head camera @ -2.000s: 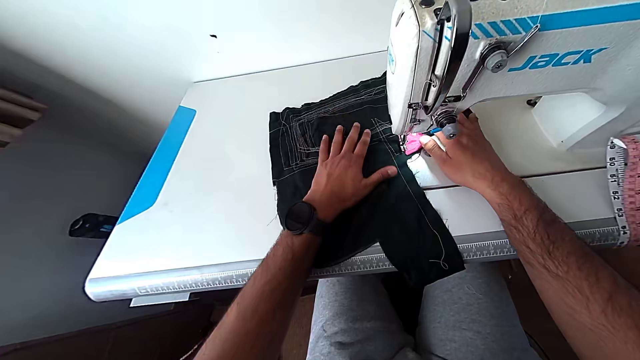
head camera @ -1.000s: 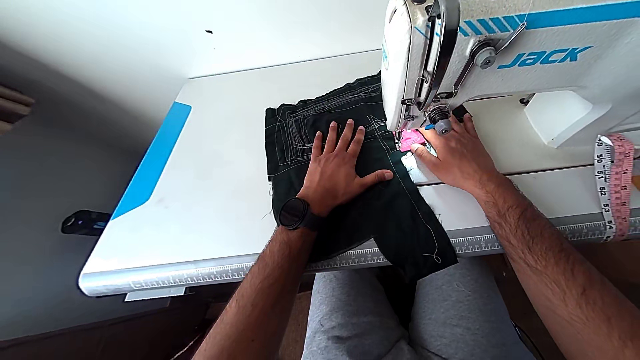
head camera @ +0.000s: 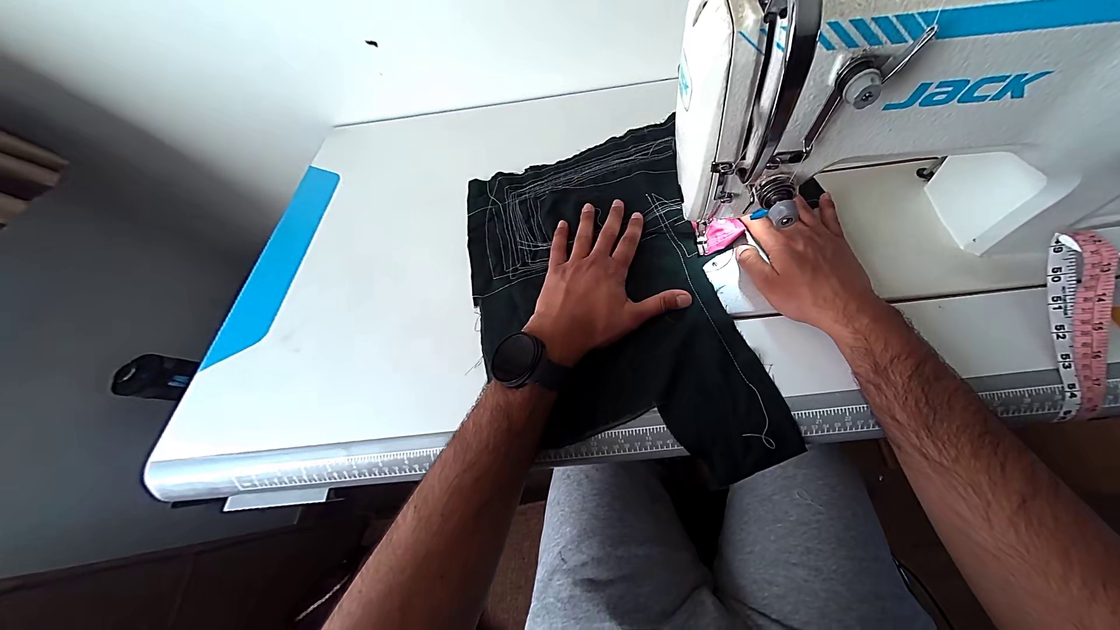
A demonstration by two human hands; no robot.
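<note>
A dark cloth with rows of light stitching (head camera: pixel 630 367) lies on the table of a Jack sewing machine (head camera: pixel 954 87). Flat on the cloth, fingers spread, rests my left hand (head camera: pixel 591 289), with a black watch at its wrist. My right hand (head camera: pixel 809 262) is beside the needle area, its thumb and forefinger near a bright pink piece (head camera: pixel 722 234) by the presser foot (head camera: pixel 701 241). Whether the fingers pinch that piece is unclear. Part of the cloth passes under the machine head, and its lower end hangs over the table's front edge. A loose thread (head camera: pixel 759 429) lies on that end.
A pink and white measuring tape (head camera: pixel 1089 324) hangs over the front edge at the right. A printed ruler strip (head camera: pixel 350 466) runs along that edge. The white table (head camera: pixel 376 262) has a blue stripe at left, and a dark object (head camera: pixel 153 376) is beyond it.
</note>
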